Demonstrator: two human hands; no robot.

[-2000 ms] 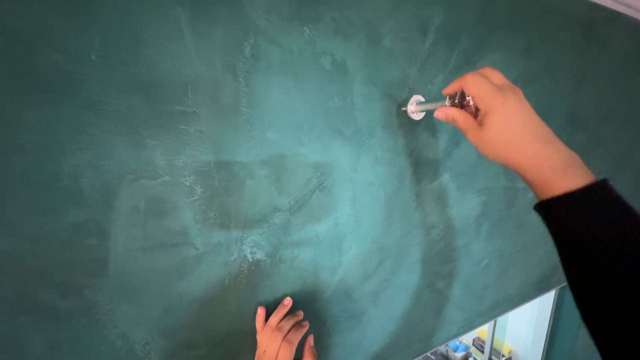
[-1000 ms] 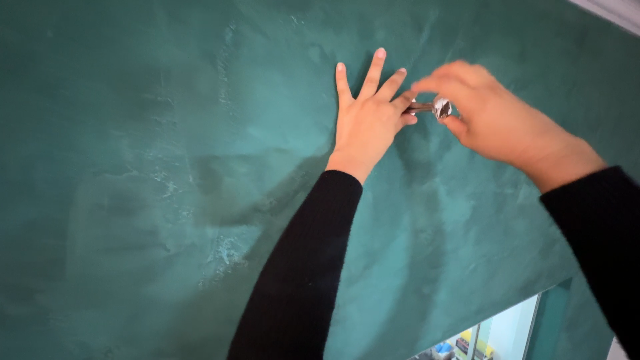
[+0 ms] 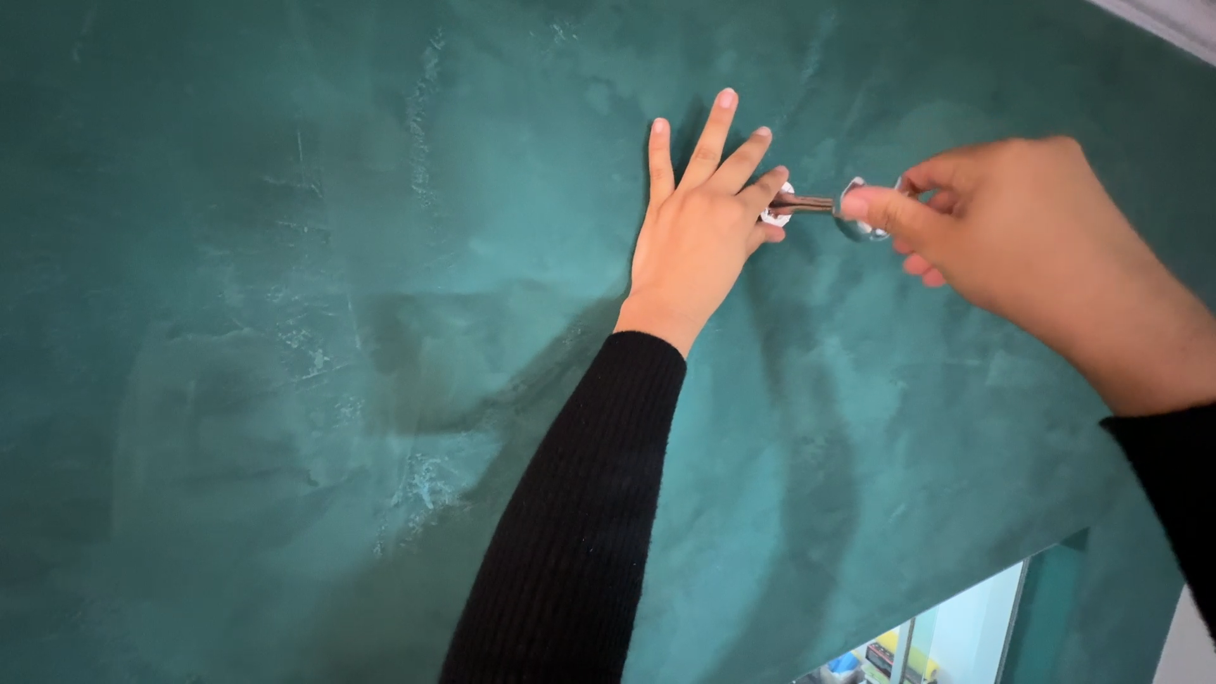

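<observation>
My left hand (image 3: 698, 223) lies on the green wall (image 3: 532, 171), fingers spread. Its thumb and index finger sit on either side of a small white disc (image 3: 776, 217) on the wall. A shiny metal rod (image 3: 809, 203) runs from the disc out to a faceted, clear or silvery round knob (image 3: 860, 220). My right hand (image 3: 978, 209) has its thumb and fingers at this knob, pinching it; the far side of the knob is hidden by the fingers. Whether the rod goes into the wall cannot be seen.
At the lower right, an opening or window (image 3: 950, 617) in the wall shows a blue thing and a yellow thing behind it. A pale trim (image 3: 1164, 28) edges the wall at the top right. Whitish scuffs mark the wall's left half.
My left hand has risen from the lower edge of the view to the wall beside the disc. My right hand, earlier around the rod close to the wall, is now farther out at the knob.
</observation>
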